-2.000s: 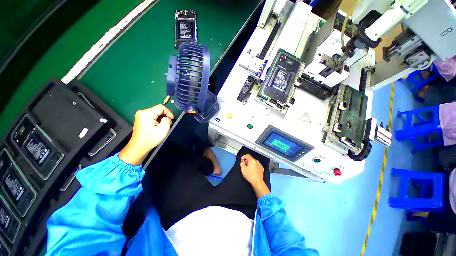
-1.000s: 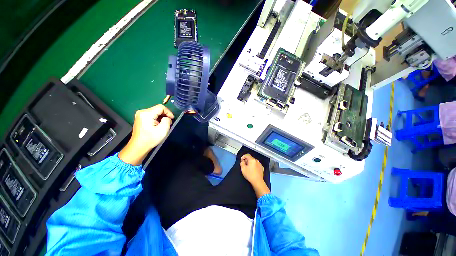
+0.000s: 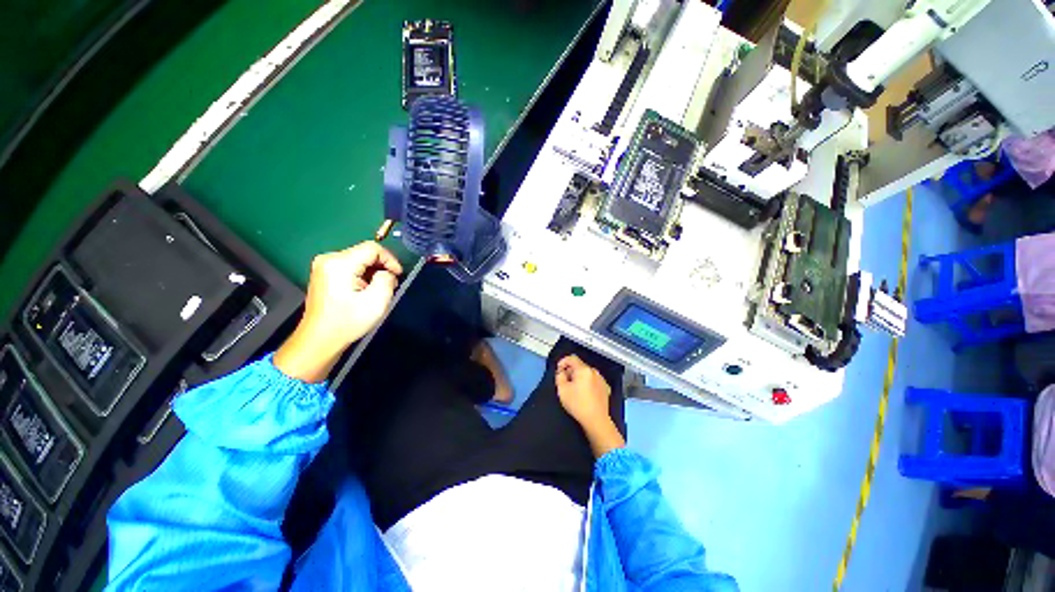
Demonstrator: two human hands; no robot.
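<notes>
My left hand (image 3: 353, 298) rests at the green bench's edge with its fingers curled. A thin yellow-orange stick (image 3: 385, 231) shows just beyond its knuckles; I cannot tell if the hand holds it. My right hand (image 3: 585, 393) lies on my thigh, fingers curled, with nothing visible in it. A part-built phone (image 3: 653, 176) sits in the left fixture of the white two-station machine (image 3: 544, 257). The right fixture (image 3: 810, 272) shows a dark greenish plate. The touchscreen (image 3: 655, 333) is lit blue and green.
A dark blue fan (image 3: 440, 179) stands at the bench edge. A part-built phone (image 3: 429, 67) lies beyond it on the green bench (image 3: 289, 174). Black foam trays (image 3: 156, 272) with part-built phones are at left. Blue stools (image 3: 966, 434) and other people's partly visible bodies are at right.
</notes>
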